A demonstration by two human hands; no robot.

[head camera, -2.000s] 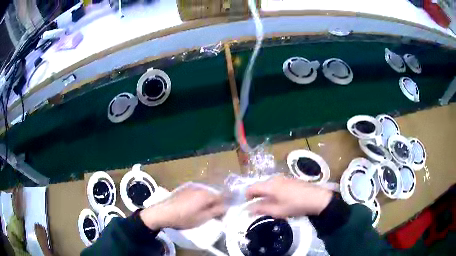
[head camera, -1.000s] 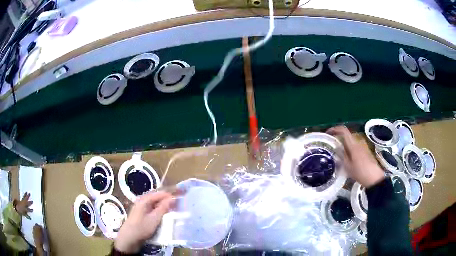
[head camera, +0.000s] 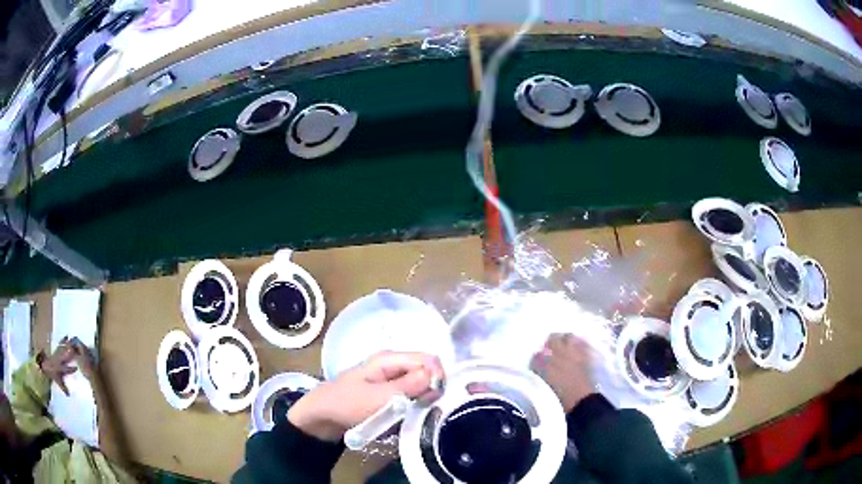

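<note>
A round white fixture [head camera: 543,402] with a glossy black centre is at the bottom middle, close to me. My left hand [head camera: 383,388] is at its upper left edge, fingers closed together, with a small pale piece [head camera: 378,423] beside the fingers at the rim. My right hand [head camera: 565,367] is behind the fixture's right side, over the clear plastic film [head camera: 520,317]; its fingers are partly hidden and its hold cannot be told. A translucent white tub [head camera: 373,321] stands behind my left hand.
Round fixtures cluster at left [head camera: 285,304] and right [head camera: 704,333]. More discs lie on the dark green belt [head camera: 397,203]. A white cable [head camera: 479,142] hangs over the brown divider stick [head camera: 475,61]. Another person's hands [head camera: 71,359] are on white sheets at far left.
The black-centred fixture has moved from the right of the film down to the bottom middle. My left hand has moved right to its edge. My right hand has moved left and down.
</note>
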